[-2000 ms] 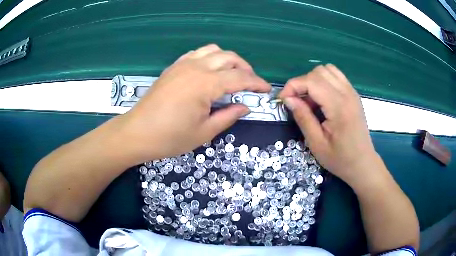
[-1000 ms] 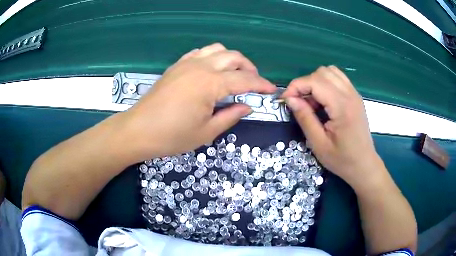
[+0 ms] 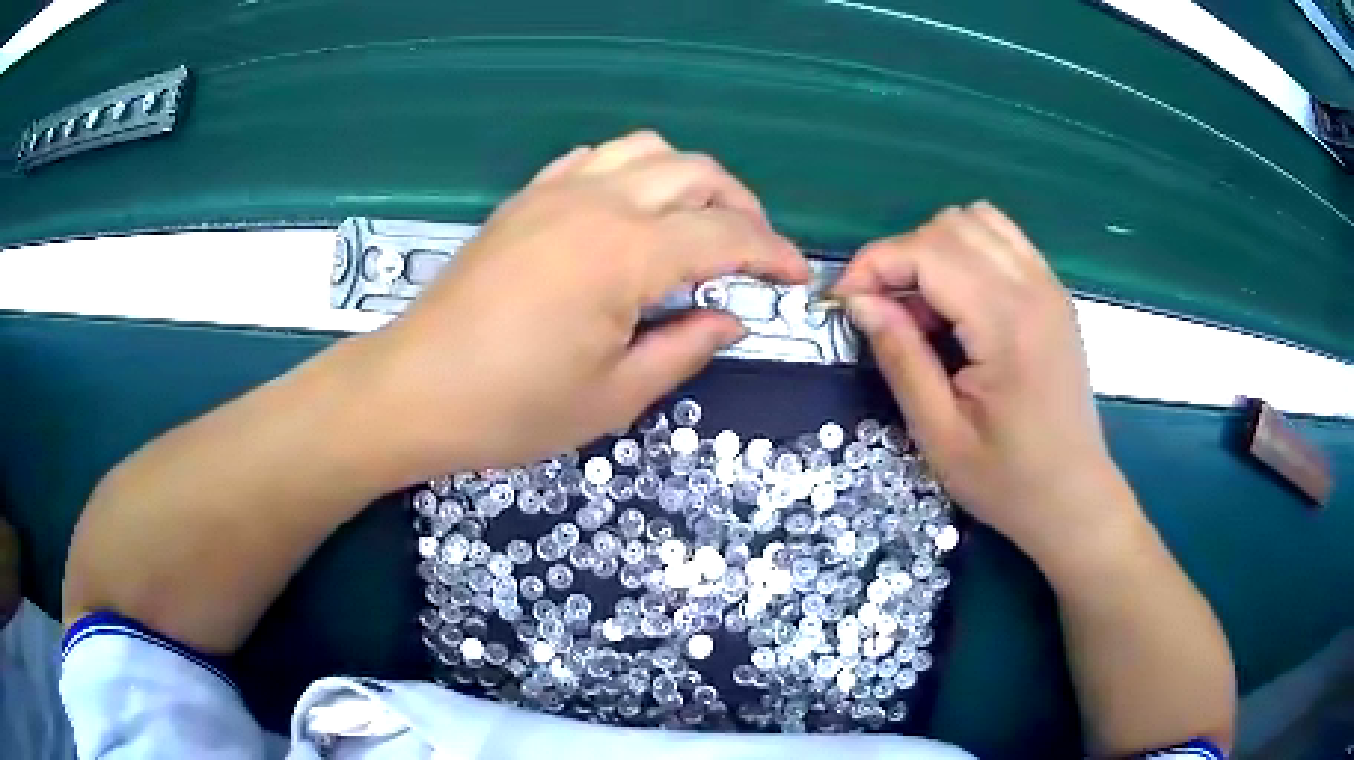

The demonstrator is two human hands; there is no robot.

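A grey strip (image 3: 780,322) lies on the white edge rail; its middle is hidden under my left hand (image 3: 594,290). My left hand grips the strip between thumb and fingers. My right hand (image 3: 973,342) pinches a thin tan stick (image 3: 832,302) whose tip is at the strip's right end. Pale round pieces sit in the strip near both ends. Many clear round pieces (image 3: 698,564) cover the black tray (image 3: 772,389) in front of my body. The stick's exact contact is too small to tell.
Another grey strip (image 3: 104,119) lies on the green conveyor belt (image 3: 446,112) at the far left. A reddish-brown block (image 3: 1287,451) lies on the green ledge right of the tray. Part of a person's pale clothing (image 3: 33,676) shows at the lower left edge.
The far-left strip has moved right along the belt and shows more fully. Both hands stay at nearly the same place, with only small shifts of the right fingers and stick.
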